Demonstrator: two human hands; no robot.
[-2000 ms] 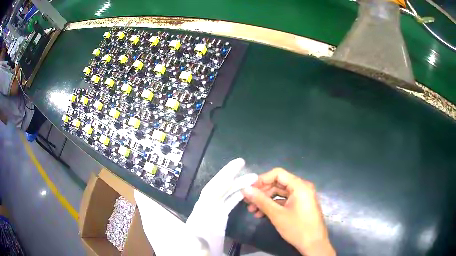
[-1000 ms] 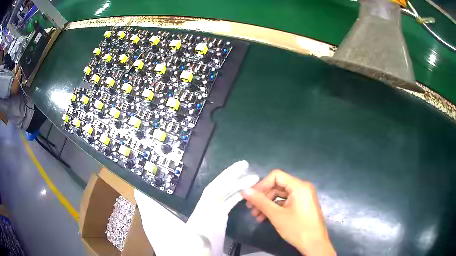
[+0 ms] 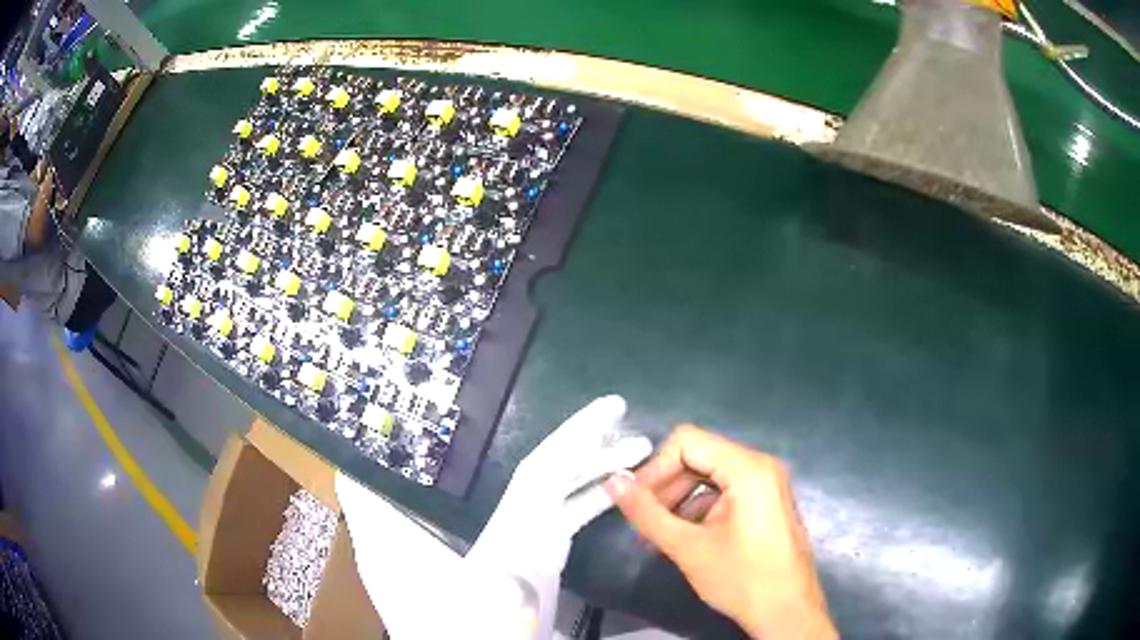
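Observation:
My left hand point(image 3: 544, 500) wears a white work glove point(image 3: 519, 531) and is held over the front edge of the dark green bench. My bare right hand point(image 3: 725, 519) is just right of it, its thumb and index finger pinched at the glove's fingertips. The pinch seems to be on the glove cloth; no other thing can be made out between the fingers. The circuit board panel point(image 3: 338, 225), with rows of yellow blocks, lies flat on the bench to the left, on a black carrier sheet point(image 3: 506, 356) with a notched edge.
A grey extraction hood point(image 3: 938, 113) stands at the bench's back edge, upper right. An open carton point(image 3: 231, 550) with small pale pieces point(image 3: 300, 556) sits below the bench's front edge. A black device point(image 3: 88, 125) is at the far left end. Part of a person point(image 3: 44, 238) shows at the left edge.
My right hand's fingers have shifted very slightly at the glove's fingertips. The person at the left edge has moved a little. The panel and bench things have not moved.

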